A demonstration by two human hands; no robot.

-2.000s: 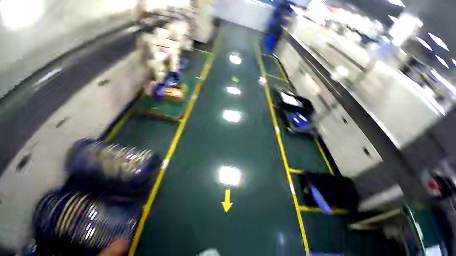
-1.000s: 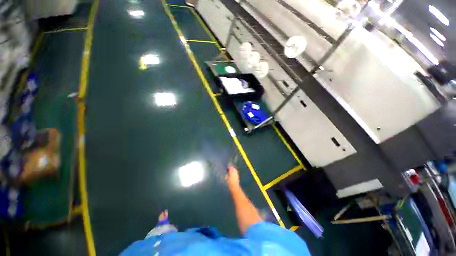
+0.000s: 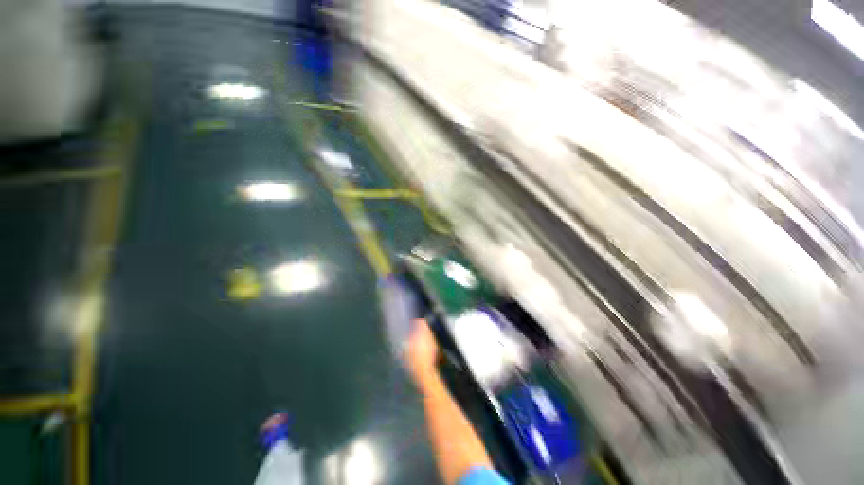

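Note:
The picture is strongly blurred. My right hand (image 3: 422, 346) is at the end of a bare forearm, low centre, over the aisle's right side. A blurred grey-purple patch shows just beyond its fingers; whether the hand holds it is unclear. My left hand (image 3: 275, 428) is small and blurred at the bottom, with a blue band by the wrist and a pale sleeve; its fingers and any content cannot be made out.
A green floor (image 3: 218, 350) runs forward between yellow lines. Close on the right is a low cart or tray with a white item (image 3: 488, 346) and a blue item (image 3: 540, 422). Long pale machines (image 3: 568, 218) line the right side. A blue object (image 3: 311, 52) stands far ahead.
The view has moved forward along the aisle and tilted up. The cart with the blue item is now closer and lower. Less of my blue clothing shows; both hands remain low in view.

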